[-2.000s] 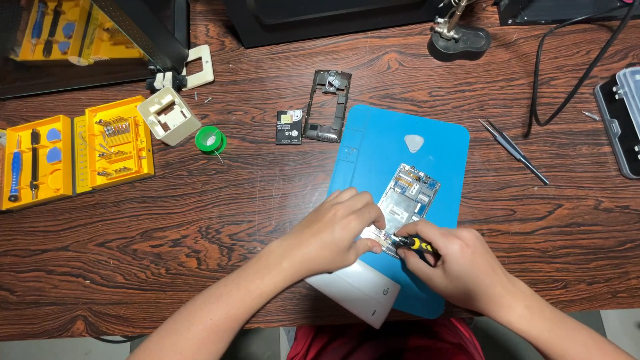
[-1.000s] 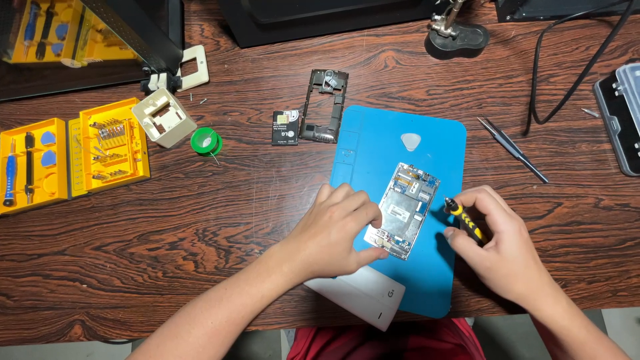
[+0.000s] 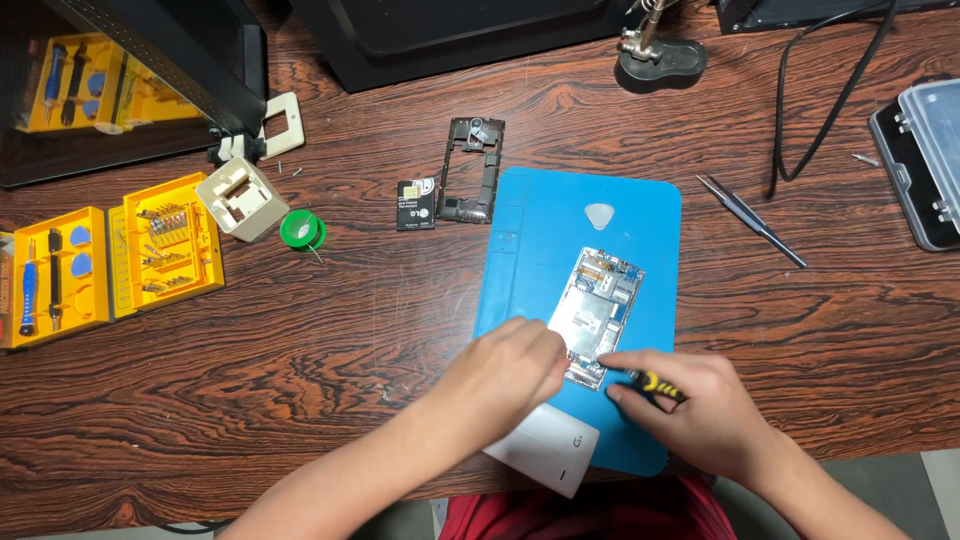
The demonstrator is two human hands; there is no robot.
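Observation:
An opened smartphone body point(image 3: 592, 319) with bare circuit boards lies on the blue work mat point(image 3: 645, 225). My left hand point(image 3: 514, 375) is at its lower left edge, fingers curled; whether they pinch anything is hidden. My right hand point(image 3: 694, 405) holds a black and yellow screwdriver point(image 3: 660, 386) in its palm, the index fingertip at the phone's lower end. Below my left hand, the white back cover point(image 3: 551, 450) lies partly over the mat's lower edge. A translucent guitar-pick-shaped opening pick point(image 3: 599, 216) rests above the phone. The dark mid-frame point(image 3: 491, 180) and battery point(image 3: 415, 214) lie off the mat, upper left.
A yellow precision bit kit point(image 3: 169, 247), cream plastic box point(image 3: 244, 202) and green solder spool point(image 3: 303, 229) stand at left. Tweezers point(image 3: 754, 221), a black cable point(image 3: 780, 135) and a clear-lidded case point(image 3: 930, 165) lie at right. A black-based metal stand point(image 3: 660, 66) is at the back.
My right hand has moved left from beside the mat's right part back to the phone's lower end, still with the screwdriver. My left hand's fingers, spread over the phone's lower left a second ago, are now curled.

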